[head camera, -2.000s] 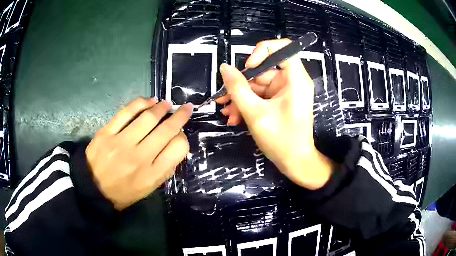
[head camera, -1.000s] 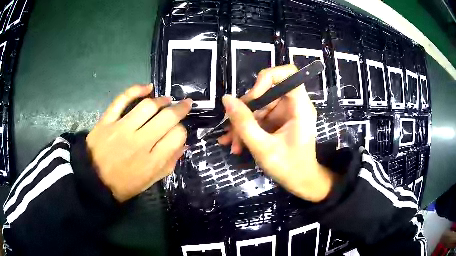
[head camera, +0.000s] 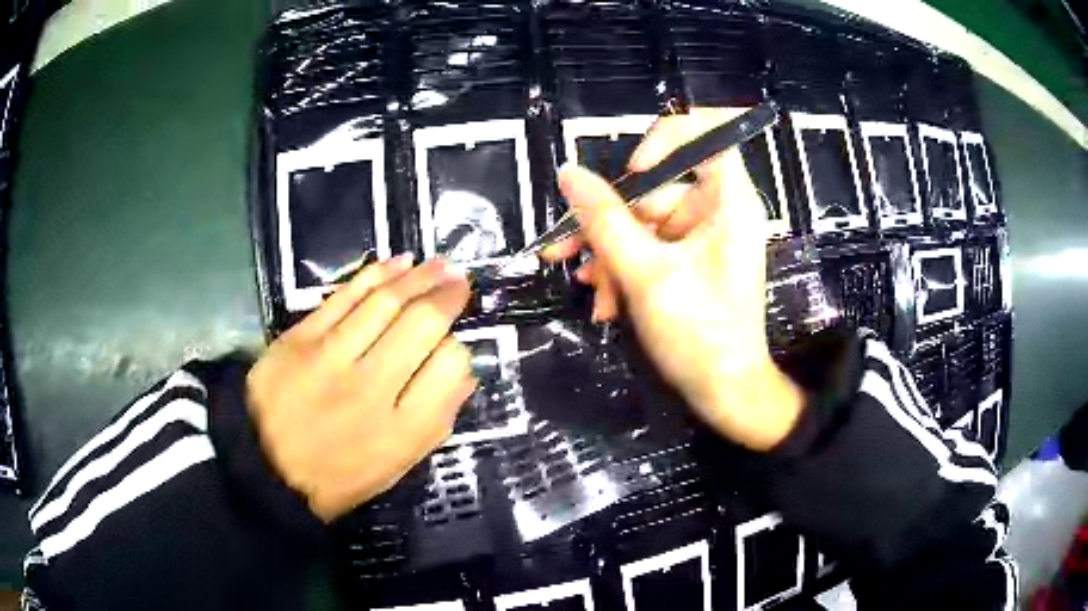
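My right hand (head camera: 680,257) holds dark tweezers (head camera: 692,153) like a pen. Their fine tip is at the lower edge of a white-bordered panel (head camera: 475,197), the second from the left in the upper row. My left hand (head camera: 370,382) lies palm down with its fingertips at that same lower edge, left of the tweezer tip; whether it holds anything cannot be told. A clear sticker sheet (head camera: 561,477) with rows of pale marks lies over the middle of the black tray (head camera: 471,66), below the hands. Any small piece at the tip is too small to tell.
More white-bordered panels stand in the upper row to the right, such as one panel (head camera: 827,173), and along the bottom. One panel (head camera: 939,284) lies sideways in the middle row. Green bench surface (head camera: 143,215) shows at left, a pale rail (head camera: 1014,78) at upper right.
The tray has shifted left in view. The tweezer tip has gone from the sticker sheet up to the second panel's lower edge. The left fingertips have moved from the first panel to the second.
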